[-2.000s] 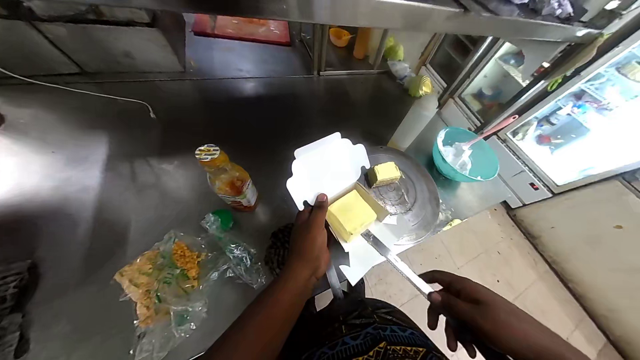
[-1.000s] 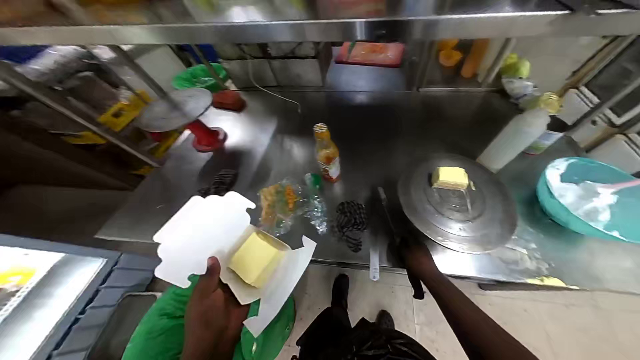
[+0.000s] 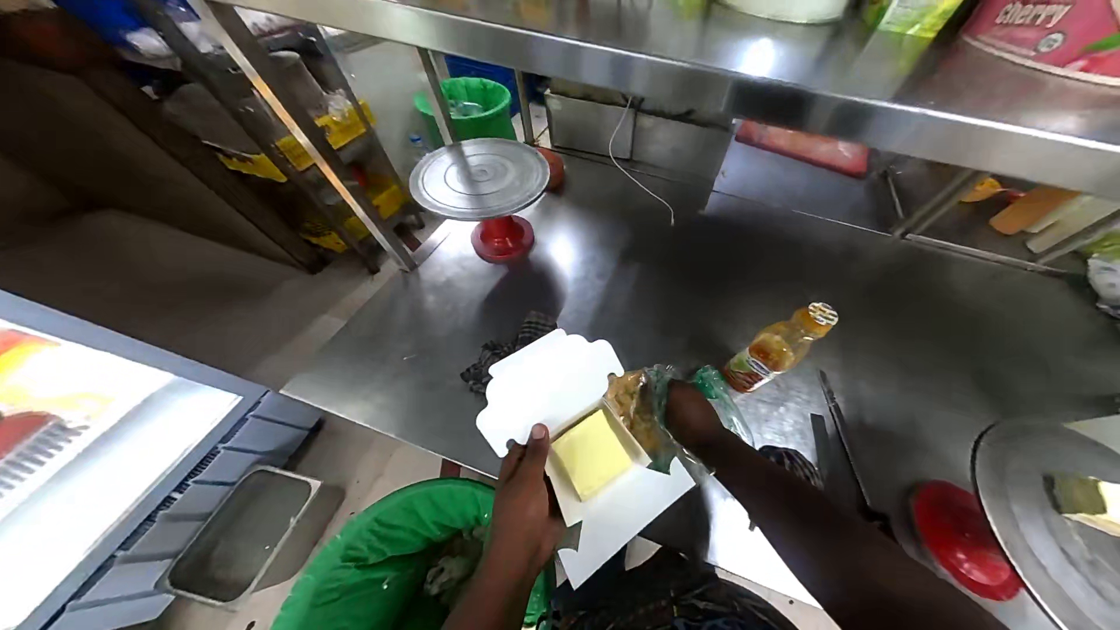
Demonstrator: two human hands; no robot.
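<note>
My left hand holds an unfolded white cardboard box by its side, thumb on the rim. A square yellow cake piece lies in the box. My right hand is at a clear plastic bag with tan, crumb-like food in it, just right of the box; its fingers are hidden, so its grip cannot be told. A plastic bottle with orange-brown contents lies or leans behind it. A second yellow piece sits on a round metal turntable at the right edge.
A metal turntable on a red base stands at the back left. Dark cloth lies behind the box. A long knife lies on the steel table. A green-lined bin is below left, and a steel shelf spans above.
My right hand has moved from beside the knife to the plastic bag. The box with the cake piece, still in my left hand, has come over the table edge beside the bag. The view has shifted left.
</note>
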